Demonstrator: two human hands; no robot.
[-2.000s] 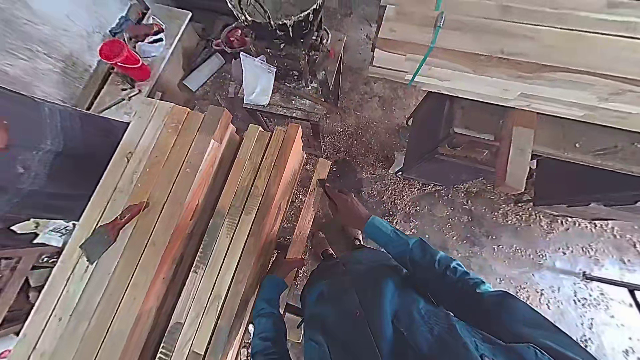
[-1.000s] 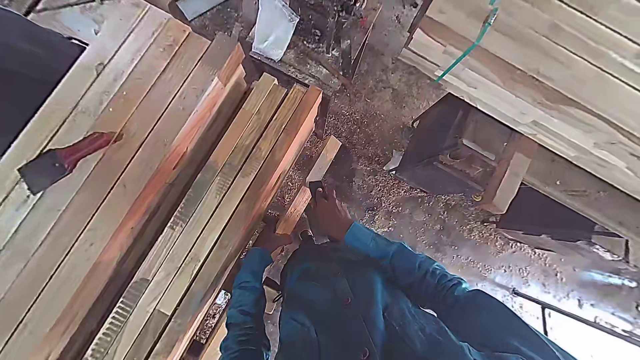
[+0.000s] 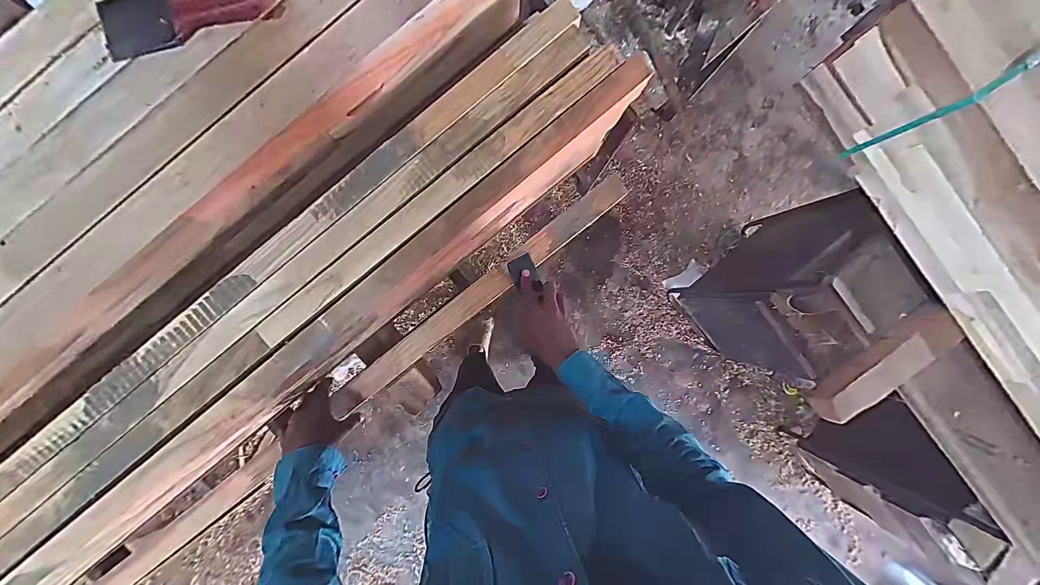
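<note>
A narrow wooden board [image 3: 443, 321] lies diagonally alongside the right edge of a stack of long wooden planks [image 3: 455, 236]. My right hand [image 3: 543, 321] grips a small dark block-like tool [image 3: 522, 268] that rests on the narrow board near its upper part. My left hand [image 3: 315, 418] is at the lower left, its fingers over the same board against the side of the stack. The fingertips of the left hand are partly hidden, and how firmly they hold cannot be told.
A scraper with a dark blade [image 3: 140, 28] and red handle lies on the left planks [image 3: 179, 122]. At the right stands another timber stack [image 3: 959, 219] with a green strap [image 3: 934, 118], above dark boxes [image 3: 812, 284] and a wood block [image 3: 886, 366]. Shavings cover the ground [image 3: 674, 349].
The view has turned and moved closer to the planks. My hands are farther apart along the board, with the left hand lower along it.
</note>
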